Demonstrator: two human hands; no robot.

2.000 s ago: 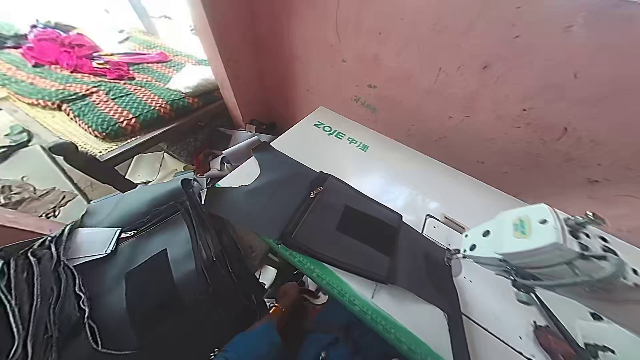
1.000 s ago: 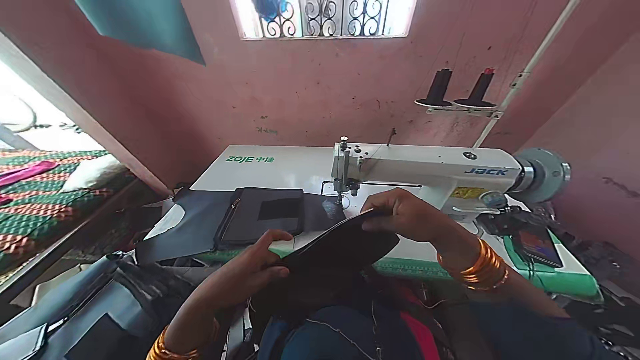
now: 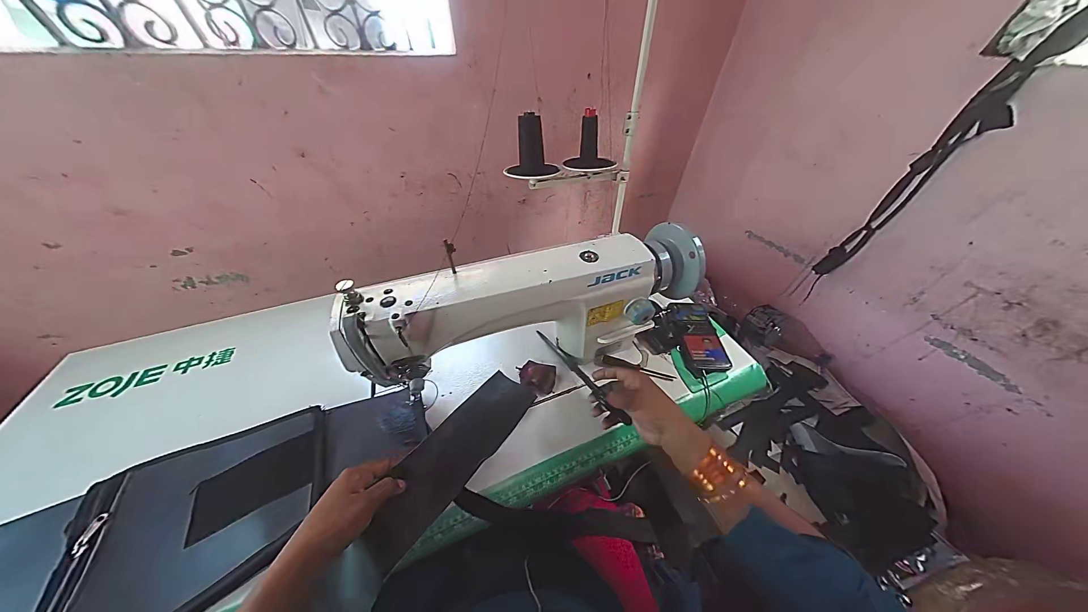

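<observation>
My left hand (image 3: pixel 361 501) grips a dark strip of material (image 3: pixel 463 446) between thumb and fingers, its far end reaching over the table by the needle area. In my right hand (image 3: pixel 633 399) is a pair of scissors (image 3: pixel 586 378), blades pointing up and left toward the base of the white Jack sewing machine (image 3: pixel 518 293). Beneath the machine's needle lies the edge of a dark bag panel (image 3: pixel 255 484) with a zipper and a black patch. A small dark reddish object (image 3: pixel 537 376) rests near the strip's tip.
A phone (image 3: pixel 704 340) lies at the table's right end, near cables. Green measuring tape (image 3: pixel 552 472) runs along the front edge. Thread cones (image 3: pixel 530 146) stand on a holder behind the machine. Dark scraps (image 3: pixel 858 484) are heaped at the right, below the table.
My right hand has left the dark piece that both hands held and now has the scissors, farther right. My left hand keeps hold of a dark piece. The view has swung right.
</observation>
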